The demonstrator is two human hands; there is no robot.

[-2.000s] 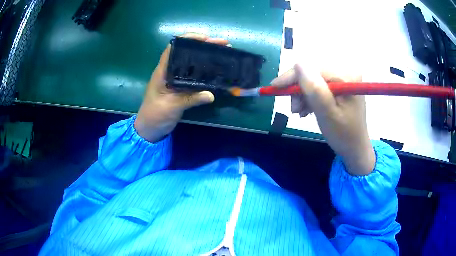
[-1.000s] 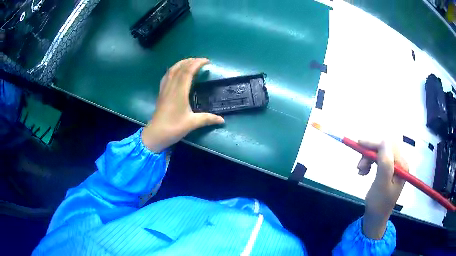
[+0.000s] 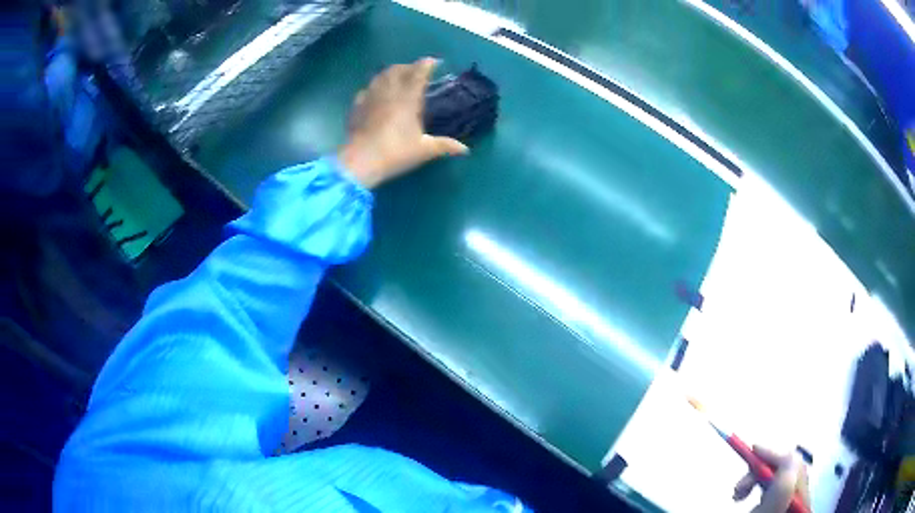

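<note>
A black plastic housing (image 3: 467, 104) is at the far left part of the green mat (image 3: 562, 230). It is blurred, and I cannot tell if it is one part or two close together. My left hand (image 3: 396, 122) is around its left end, with the fingers at the upper side and the thumb at the lower side. The palm hides that end. My right hand (image 3: 781, 485) is at the bottom right, partly cut off by the picture's edge. It holds a red-handled paintbrush (image 3: 747, 455) over the white sheet (image 3: 773, 301), with the orange bristles pointing up and left.
Dark housings (image 3: 875, 401) lie together at the sheet's right end. Small black tape pieces (image 3: 614, 467) are along the sheet's edges. A bench rail with a dark strip (image 3: 622, 95) runs behind the mat. Mesh-like clear material (image 3: 241, 70) is at the mat's left end.
The view has turned, shifting the bench. The housing from the middle of the mat is gone from there, and my left hand has moved to the far left part. The brush stays in my right hand.
</note>
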